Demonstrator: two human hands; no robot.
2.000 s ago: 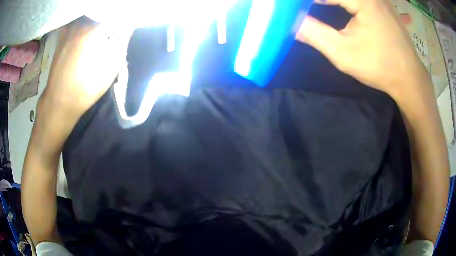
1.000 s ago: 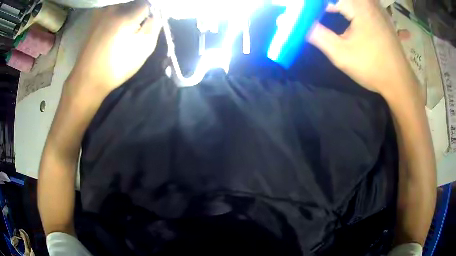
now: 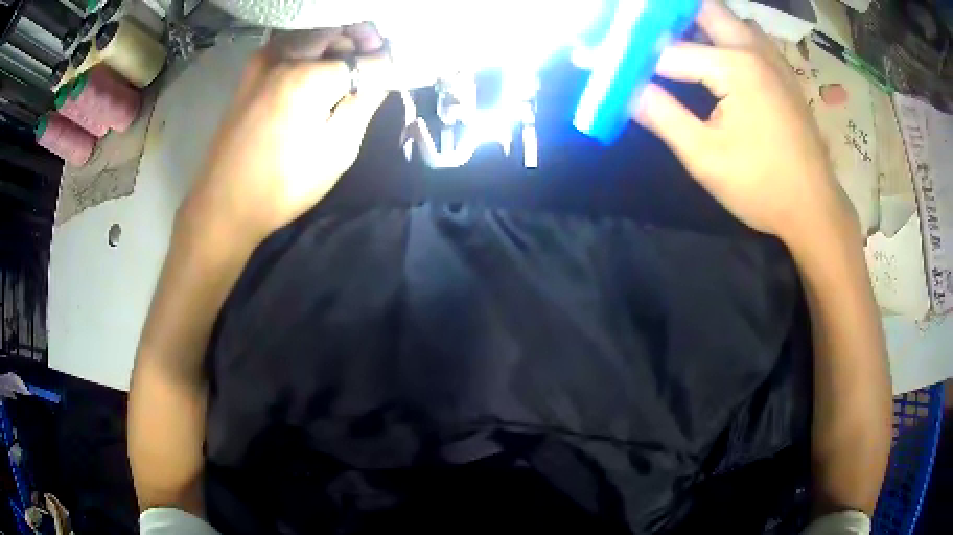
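Note:
The black garment piece (image 3: 512,324) lies across the table's front and hangs over the lap, with a flat matte strip (image 3: 585,188) along its top. My left hand (image 3: 303,125) is on the strip's left end, fingers bent, partly washed out by glare. My right hand (image 3: 731,115) holds the strip's right part between thumb and fingers, beside the bright blue upright guard (image 3: 627,78). The metal presser foot (image 3: 486,115) and a bent wire guard (image 3: 434,155) stand over the cloth between my hands. Lamp glare hides the needle area.
Pink thread cones (image 3: 105,99) and a cream cone (image 3: 131,52) stand upper left. The white table (image 3: 89,303) shows at left. Handwritten paper notes (image 3: 925,199) and a thin green stick (image 3: 852,57) lie at right. A blue basket (image 3: 914,449) is lower right, with blue edges lower left.
The view has shifted, so the machine parts, table and both arms appear further right and the wire guard higher. Both hands remain at the cloth strip. More of the thread cones shows.

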